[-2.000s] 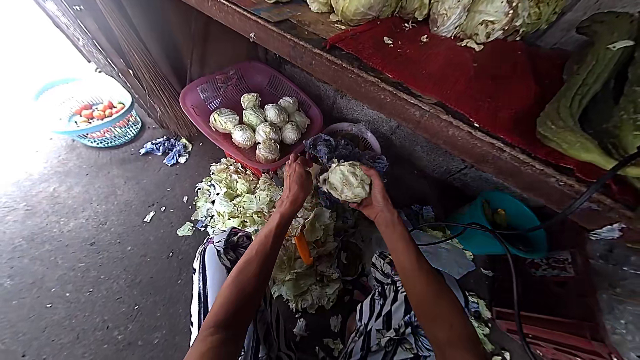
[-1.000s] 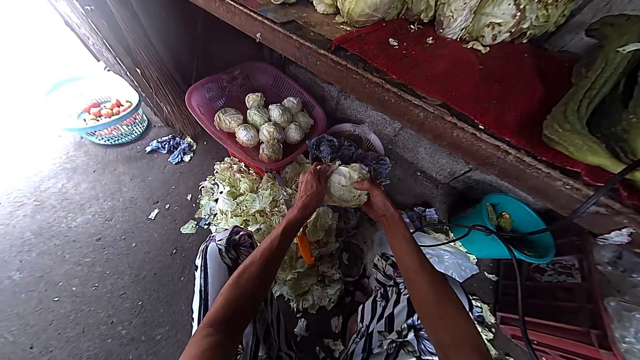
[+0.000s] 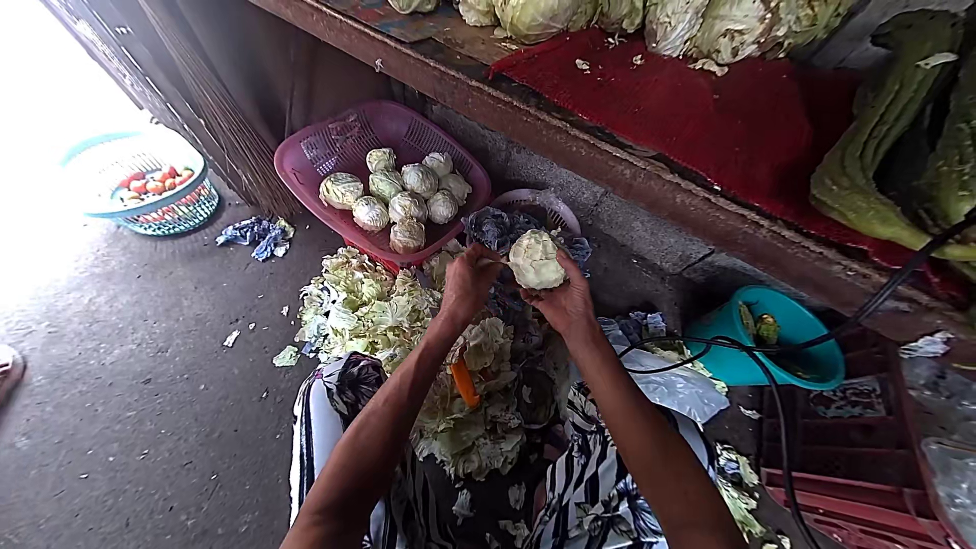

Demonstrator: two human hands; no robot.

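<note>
My right hand (image 3: 563,297) holds a pale cabbage head (image 3: 537,260) from its right and underside. Close to its left side, my left hand (image 3: 467,284) has its fingers pinched on a thin piece of leaf at the cabbage's edge. Below my left hand lies a pile of stripped cabbage leaves (image 3: 364,309), with an orange handle (image 3: 463,383) on it. Beyond the pile, a pink plastic basket (image 3: 309,156) holds several trimmed cabbages (image 3: 407,207). Dark crumpled paper (image 3: 496,230) sits in a round basket (image 3: 545,202) behind the held cabbage.
A wooden shelf (image 3: 488,114) carries untrimmed cabbages (image 3: 534,17) and a red cloth (image 3: 709,122). To the right stand a teal bucket (image 3: 732,366), a black cable (image 3: 776,412) and a dark red crate (image 3: 854,488). At left are a basket of tomatoes (image 3: 179,206) and a foot (image 3: 9,370).
My left hand has moved from against the cabbage to just left of it. The cabbage has turned in my right hand. A foot has come into view at the left edge.
</note>
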